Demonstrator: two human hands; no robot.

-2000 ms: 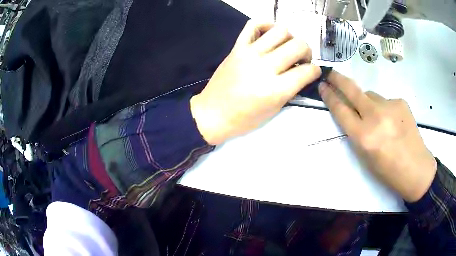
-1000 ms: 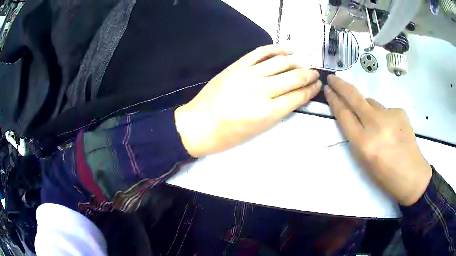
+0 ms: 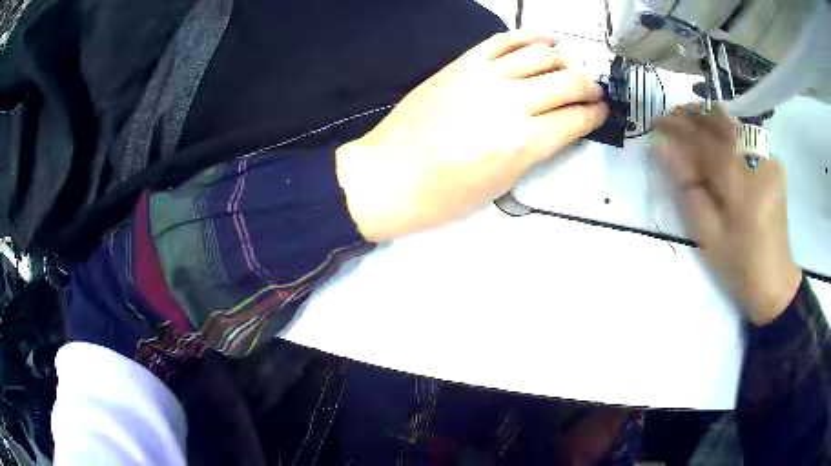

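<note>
The black garment [image 3: 301, 64] lies over the left and upper left of the table, with a pale stitch line along its lower edge. My left hand [image 3: 483, 136] lies flat on it, fingertips pressing its narrow dark end [image 3: 612, 130] beside the presser foot and striped plate [image 3: 645, 98]. My right hand [image 3: 720, 182] is blurred, just right of the plate and under the machine head, off the cloth; whether its fingers hold anything cannot be told. A thin dark line, thread or a thin tool, shows at the table seam below it.
The sewing machine head [image 3: 720, 36] fills the top right. A cream ribbed knob [image 3: 753, 139] sits right of my right hand. The white table [image 3: 510, 300] has a curved front edge above my dark-clothed lap. Dark cloth piles [image 3: 36, 364] lie at the far left.
My right hand has left the cloth end and moved up and right towards the machine head. My left hand has moved slightly up and right with the cloth end, which now reaches the presser foot.
</note>
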